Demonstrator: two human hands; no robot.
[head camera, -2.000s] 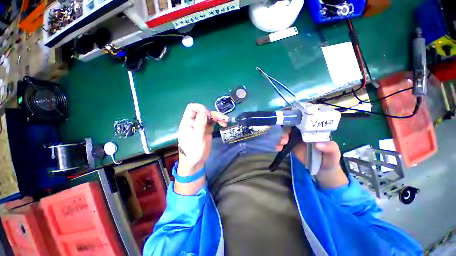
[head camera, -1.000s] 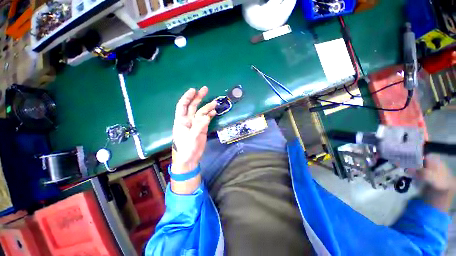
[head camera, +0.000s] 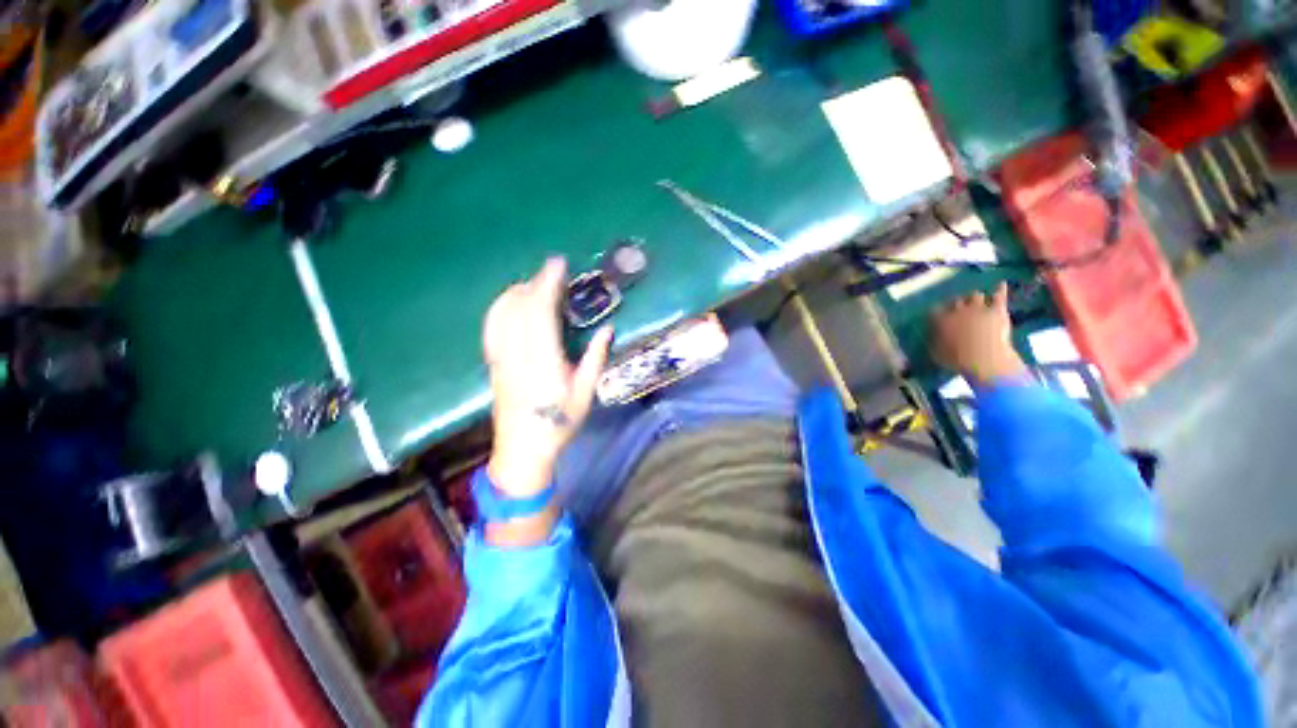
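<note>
A small dark watch case (head camera: 590, 297) with a bright rim lies on the green mat. A small round grey-black part (head camera: 627, 259) lies beside it at the upper right. My left hand (head camera: 529, 356) is just left of the case, fingers apart, thumb out below the case; it holds nothing that I can see. My right hand (head camera: 973, 336) is blurred, off to the right beyond the bench's front edge; no tool shows in it, but its fingers are too unclear to read.
Tweezers (head camera: 723, 222) lie right of the case. A small-parts tray (head camera: 663, 359) sits at the bench edge before my lap. A white paper sheet (head camera: 888, 140), cables and a red plastic crate (head camera: 1098, 266) are at right. A wire spool (head camera: 154, 512) stands far left.
The powered tool that my right hand held is out of sight. That hand swung out right, then came partway back. My left hand has opened beside the case. The camera view has shifted.
</note>
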